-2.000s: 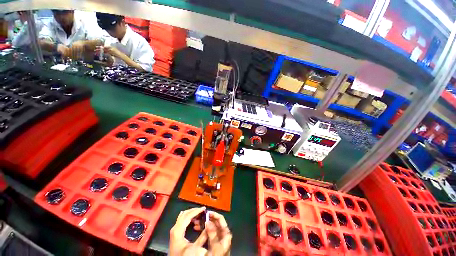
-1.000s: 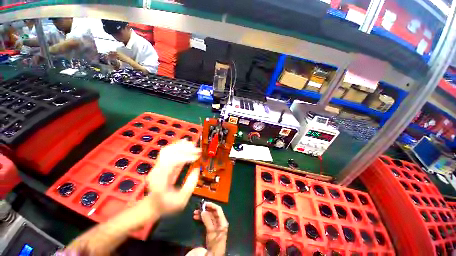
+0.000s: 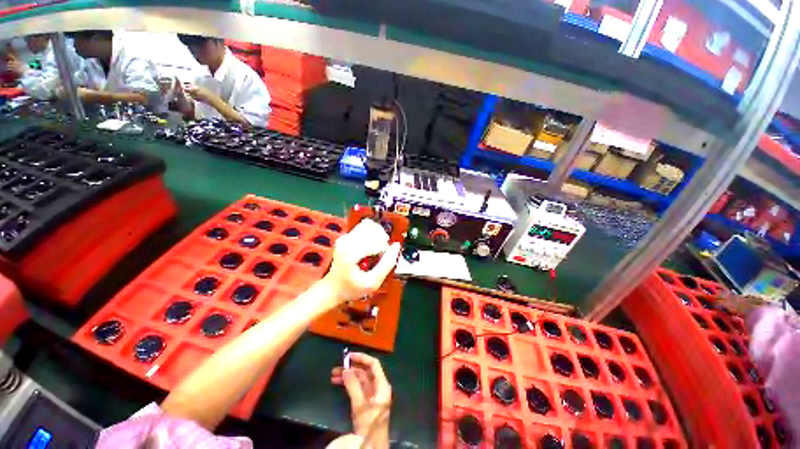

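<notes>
The toggle press [image 3: 382,323] stands on its orange base in the middle of the bench. My left hand [image 3: 361,260] is raised at the top of the press, closed around its red lever [image 3: 368,262], which is mostly hidden by the fingers. My right hand [image 3: 367,386] is low in front of the press base and holds a small pale and dark part [image 3: 347,358] upright between the fingertips. The left red tray [image 3: 189,352] and the right red tray [image 3: 524,358] hold round black watch heads [image 3: 467,380]; my left forearm crosses the left tray.
A white-and-black controller [image 3: 449,217], a white power supply [image 3: 546,235] and white paper [image 3: 436,265] are behind the press. Black trays [image 3: 70,188] on a red stack are at left, a scale-like box [image 3: 44,425] lower left. A metal upright [image 3: 693,167] is at right. Several people sit across; a pink sleeve [image 3: 779,351] shows at far right.
My left hand has moved from near my right hand, across the left tray's edge, up onto the press lever. My right hand still holds the small part low in front. The sleeve at far right has appeared.
</notes>
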